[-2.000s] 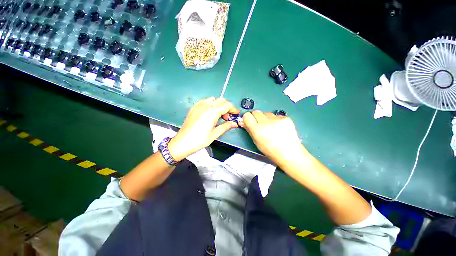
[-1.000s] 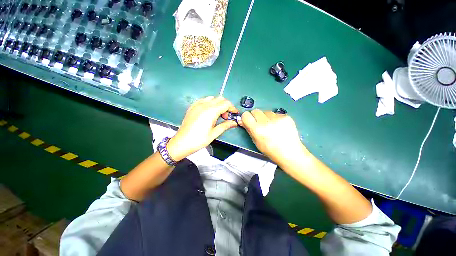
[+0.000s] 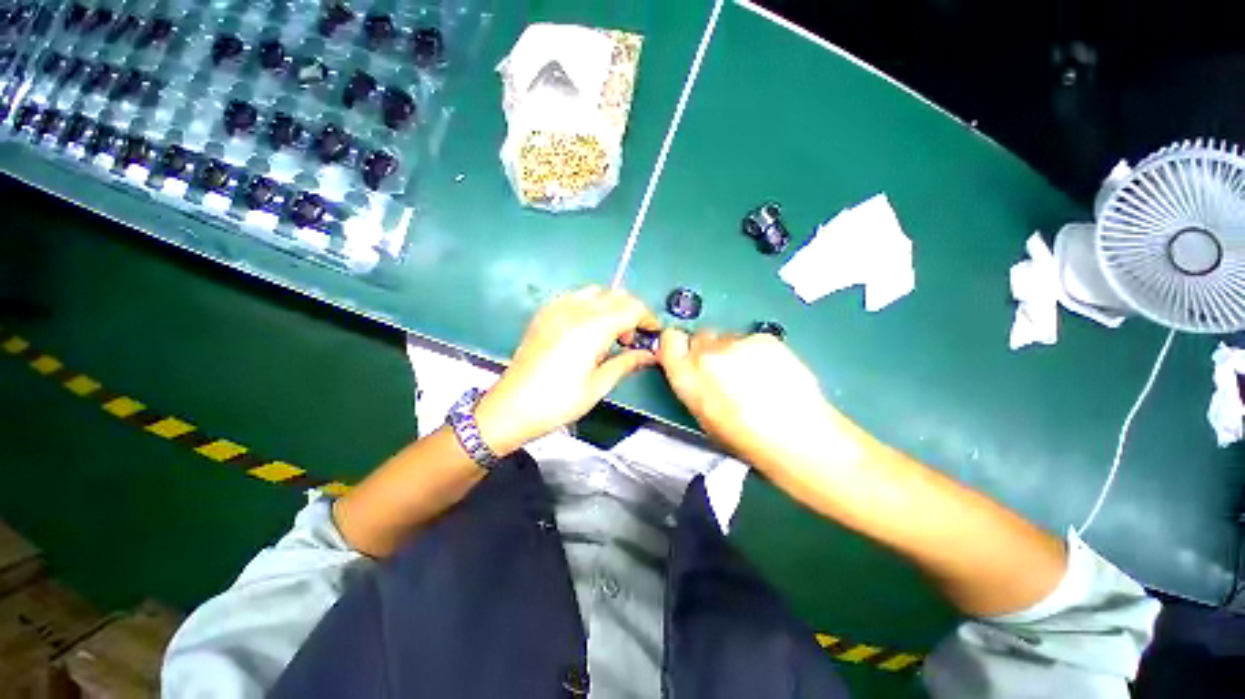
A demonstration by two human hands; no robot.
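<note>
My left hand [image 3: 571, 358] holds a small black part [image 3: 646, 339] between thumb and fingers at the bench's front edge. My right hand [image 3: 731, 382] meets it from the right, its fingertips touching the part; whether they hold a tiny piece is hidden. One round black part [image 3: 684, 303] lies just beyond my fingers. Another black part [image 3: 769, 332] is partly hidden behind my right hand. More black parts [image 3: 766, 228] lie together farther back. An open clear bag of brass pieces [image 3: 563, 164] lies beyond my left hand.
A clear blister tray [image 3: 389, 235] with rows of black parts lies at the left. A white paper [image 3: 860, 255] lies right of the loose parts. A white desk fan [image 3: 1185, 246], crumpled tissue [image 3: 1034, 290] and a white cord [image 3: 1128, 426] are at the right.
The view has shifted, so the bench things sit a little lower in the picture. My right wrist and forearm have turned flatter and outward. Both hands remain together at the part.
</note>
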